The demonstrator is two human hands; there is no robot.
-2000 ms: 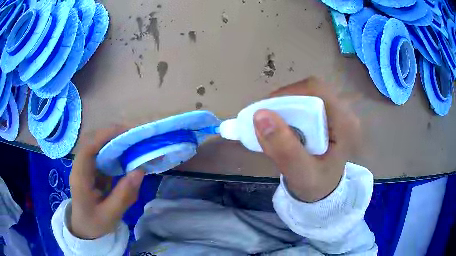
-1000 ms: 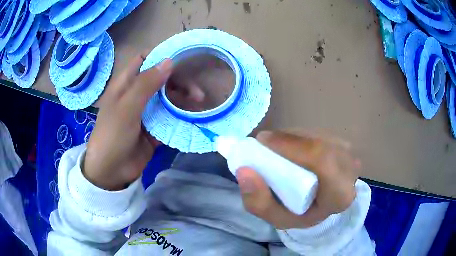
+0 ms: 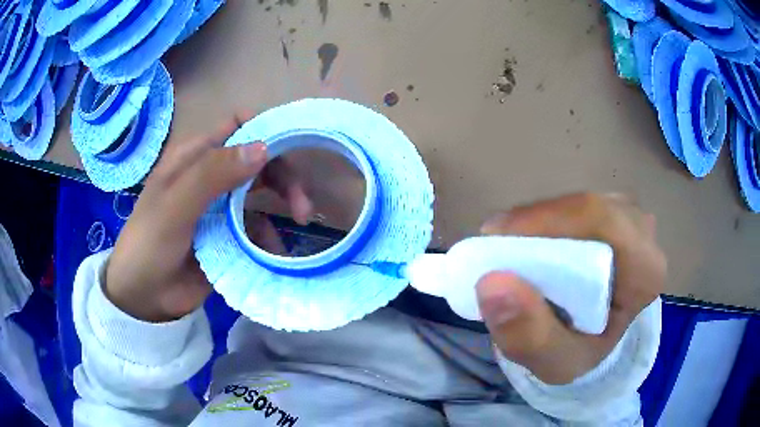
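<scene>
A pale blue pleated flanged ring (image 3: pixel 400 192) is held up at the table's front edge, its raised collar facing me. My left hand (image 3: pixel 179 217) grips its left side, thumb on the collar and fingers behind, partly seen through the open centre. My right hand (image 3: pixel 583 275) holds a white glue bottle (image 3: pixel 533 271) lying nearly level. The bottle's blue nozzle (image 3: pixel 387 268) points left, and its fine tip is at the lower right base of the collar. I cannot tell whether glue is coming out.
Piled flanged rings lie on the brown board at upper left (image 3: pixel 133 33) and upper right (image 3: pixel 696 100). A teal stick (image 3: pixel 622 52) lies beside the right pile. Dark spots mark the board (image 3: pixel 467 125). A blue bin (image 3: pixel 79 250) with thin loops is below left.
The ring first turned from tilted to facing me, then moved lower and slightly left. The bottle swung from slanted to nearly level, and its tip moved to the collar's lower right.
</scene>
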